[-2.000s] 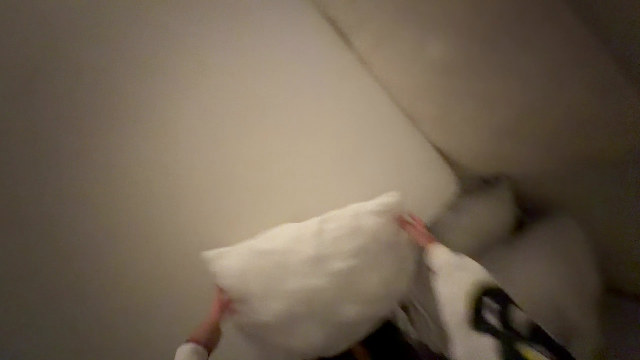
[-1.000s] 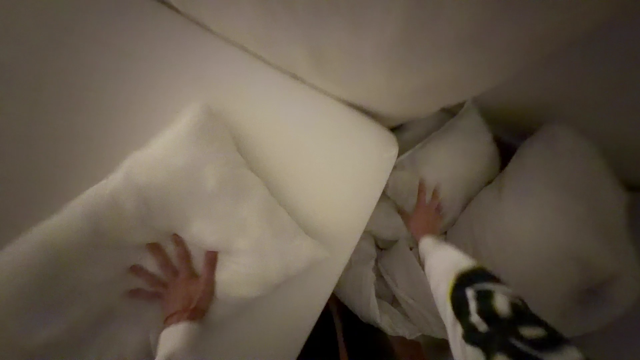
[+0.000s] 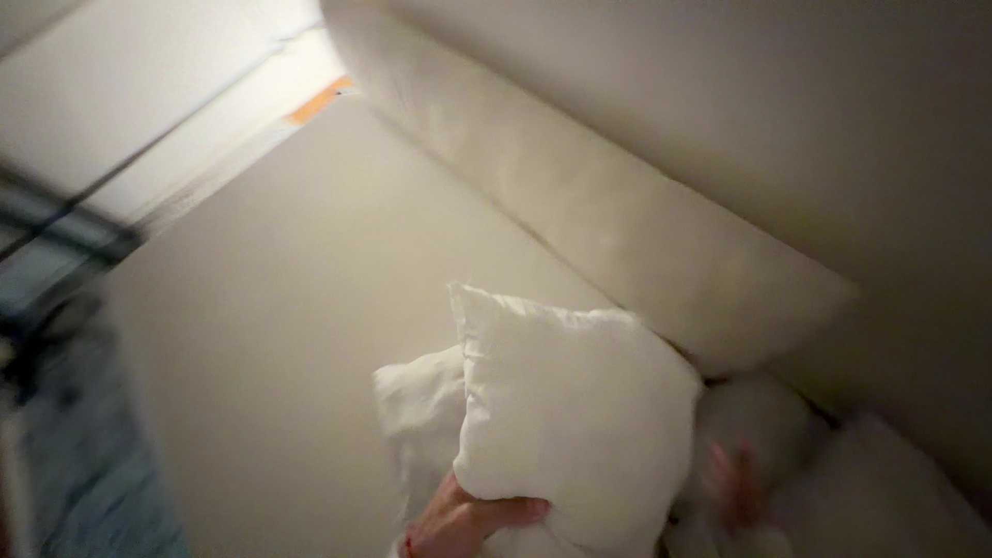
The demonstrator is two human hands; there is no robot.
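Observation:
A white pillow (image 3: 581,418) stands raised at the lower middle, and my left hand (image 3: 473,515) grips its lower left edge, thumb over the front. Behind its left side another white pillow (image 3: 422,395) lies on the pale flat surface, which looks like a mattress (image 3: 294,310). My right hand (image 3: 736,484), blurred, is to the right of the raised pillow with fingers apart, in front of a shaded pillow (image 3: 763,418). Nothing shows in that hand. A thin red band circles my left wrist.
A long pale cushion (image 3: 620,225) runs along the wall side of the mattress. At lower right lies another large pale pillow (image 3: 876,488). A blue-grey textile or rug (image 3: 85,465) shows at lower left, and a small orange thing (image 3: 319,101) at the far edge.
My left hand, spread on a pillow a second ago, now grips a raised white pillow. My right hand has left the pillow it touched near the corner. The view has swung widely.

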